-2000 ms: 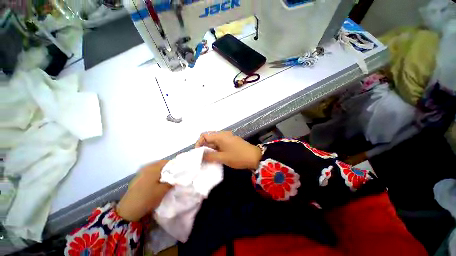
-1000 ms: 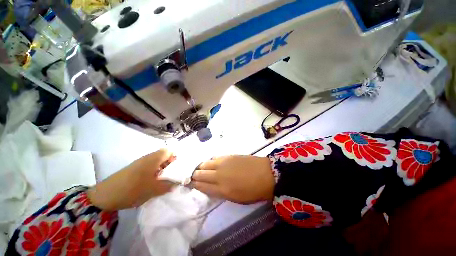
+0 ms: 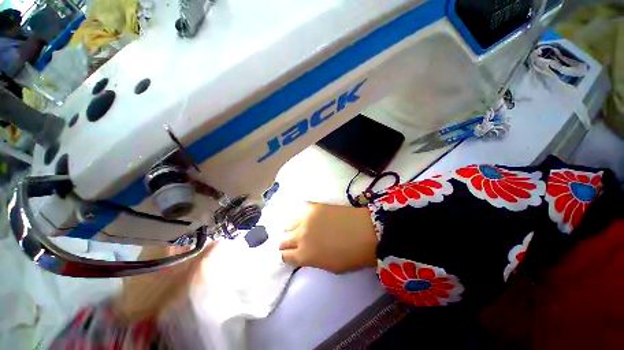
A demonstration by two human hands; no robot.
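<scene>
The white fabric piece [image 3: 241,284] lies under the head of the white sewing machine [image 3: 274,89], brightly lit, and hangs toward the table's front edge. My right hand [image 3: 330,237] rests on its right side, fingertips at the fabric near a small dark grey block [image 3: 256,236]. My left hand [image 3: 156,279] is blurred at the fabric's left side, partly hidden behind the shiny metal lever cover [image 3: 102,265]. Its fingertips are not clear. The needle point is hidden.
A black smartphone [image 3: 361,143] and dark-looped scissors [image 3: 373,183] lie behind my right hand. Blue-handled snips [image 3: 457,131] and a white looped bundle [image 3: 557,63] are further right. A measuring tape [image 3: 366,325] runs along the front edge. White cloth [image 3: 17,290] is at left.
From my lap, both hands have brought the fabric onto the table and under the machine head. The view has moved closer to the machine, and my left hand is now partly behind the metal cover.
</scene>
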